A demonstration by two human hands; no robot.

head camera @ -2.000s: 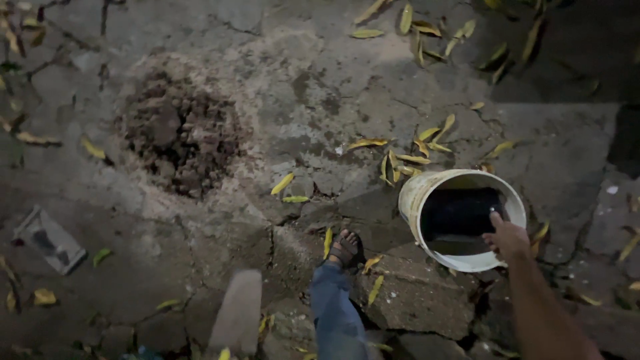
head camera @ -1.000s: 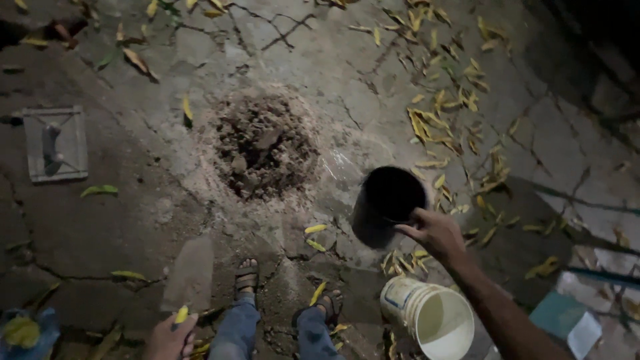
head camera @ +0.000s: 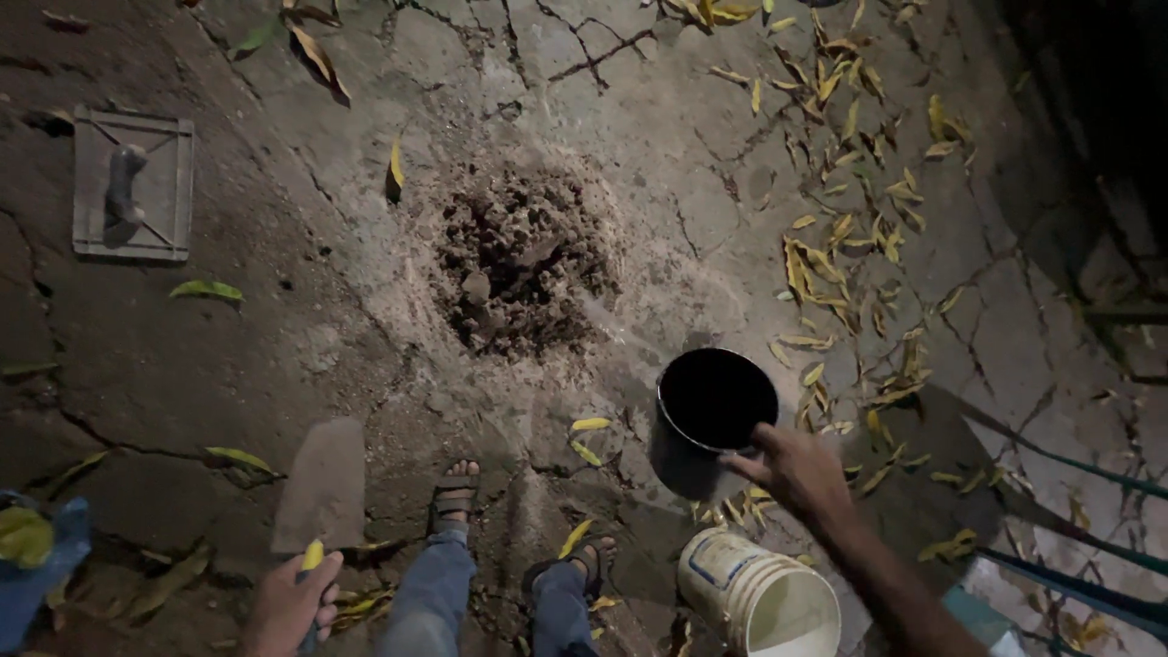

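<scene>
My right hand grips the rim of a dark round container, tilted toward a mound of crumbly mortar mix or soil on the cracked ground. A thin stream of water runs from it to the mound's lower right edge. At the lower left, my left hand holds a masonry trowel by its handle, yellow at the top, with the broad blade pointing away from me. Below the dark container, a white plastic bucket stands or leans with its opening toward me; its contents are not clear.
A plastering float lies at the upper left. Yellow leaves are scattered on the right. My sandalled feet are below the mound. A blue plastic bag lies at the left edge; dark blue-green straps or tubes cross the lower right.
Two seconds ago my right hand was at the white bucket's mouth with the dark container inside. The container is now out and tilted by the mound. My left hand has come into view with the trowel.
</scene>
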